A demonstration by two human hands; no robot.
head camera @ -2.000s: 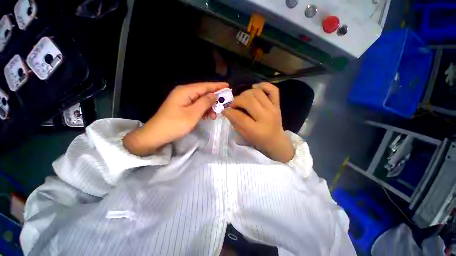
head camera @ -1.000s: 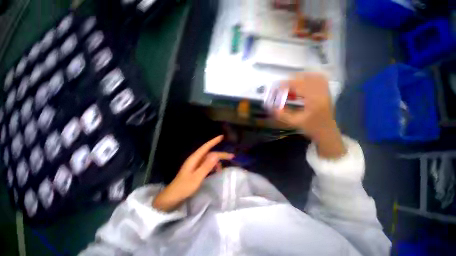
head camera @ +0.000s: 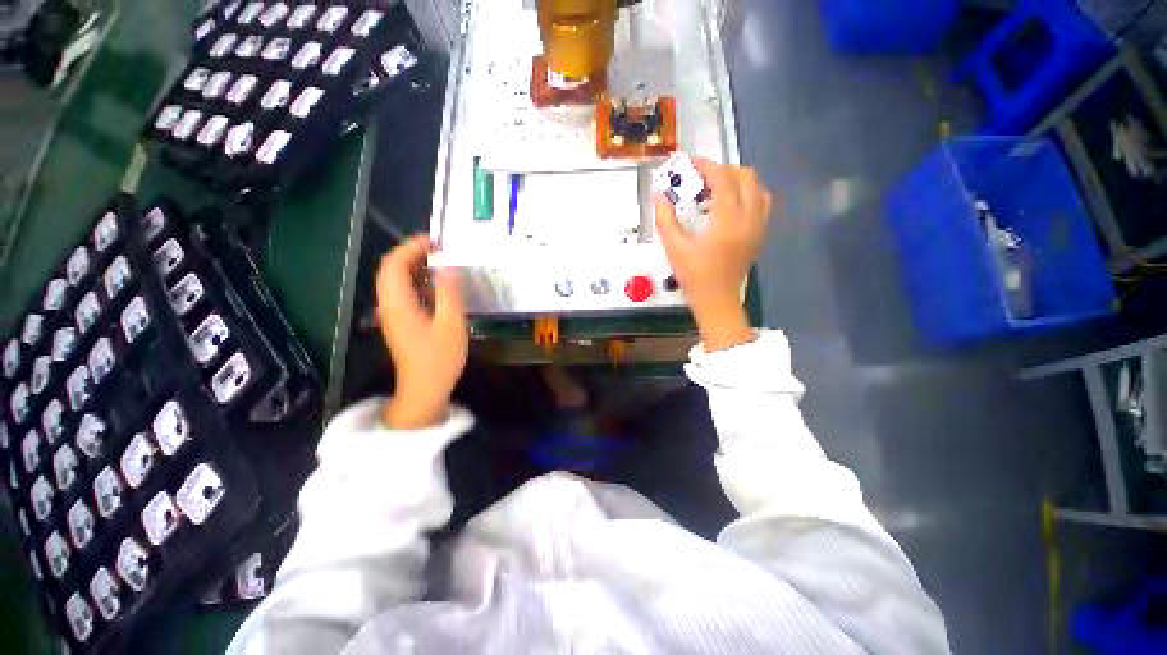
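My right hand (head camera: 719,237) holds a white housing (head camera: 680,183) with a dark central hole between thumb and fingers, above the right side of the white press base (head camera: 538,275). The housing is just below the right fixture nest (head camera: 636,126), an orange-brown block with a dark centre, and apart from it. My left hand (head camera: 422,320) is at the base's front left corner, fingers bent. Its fingertips are partly hidden, and no part shows in it. The left fixture nest (head camera: 563,87) sits under the gold-orange press head (head camera: 579,36).
Blister trays (head camera: 192,422) of housings lie on the green bench at left. A pale block (head camera: 582,205), green item (head camera: 483,189) and blue pen (head camera: 513,202) lie on the base. A red button (head camera: 639,289) is on its front edge. Blue crates (head camera: 1011,243) stand at right.
The view has turned to the press. Both hands have moved from in front of the smock to the press base. The housing, first between both hands, is now in my right hand alone.
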